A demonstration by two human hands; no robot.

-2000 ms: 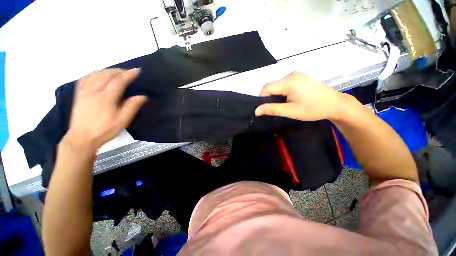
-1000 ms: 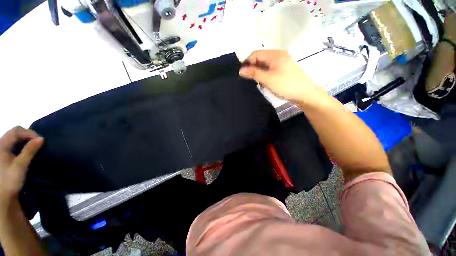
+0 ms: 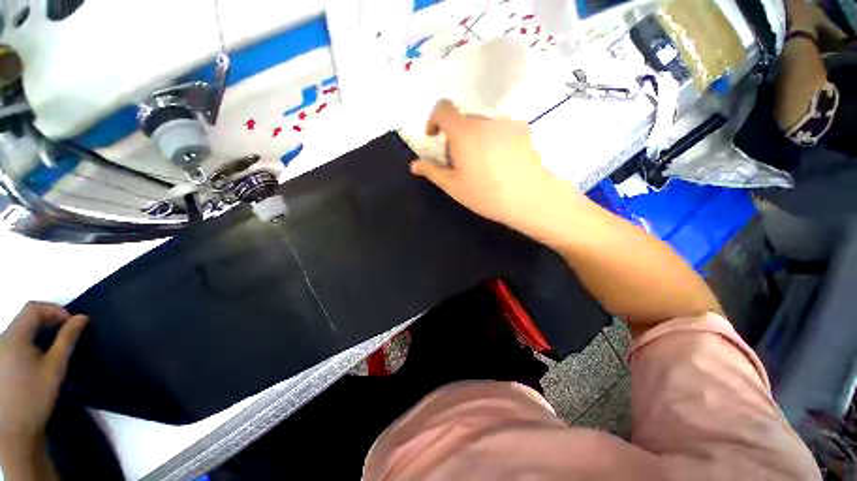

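A black cut panel (image 3: 235, 301) lies flat over the white machine table, with a thin pale line across it. Its upper edge runs under the presser foot area of the industrial sewing machine (image 3: 263, 193); the needle is hidden. My left hand (image 3: 33, 366), cut off by the left edge of the picture, holds the panel's left end between thumb and fingers. My right hand (image 3: 493, 174) is at the panel's upper right end, thumb and forefinger apart, with the thumb against the cloth edge.
Metal snips (image 3: 601, 89), a tan block (image 3: 705, 42) and white scraps (image 3: 663, 113) lie on the right. A blue bin (image 3: 700, 221) is below the table. Black work with a red strip (image 3: 519, 315) hangs at my lap. Another person's hand (image 3: 803, 85) shows at upper right.
The panel was turned and spread flat under the machine head. The view has moved closer to the head. My right hand's thumb and forefinger have parted at the panel's corner.
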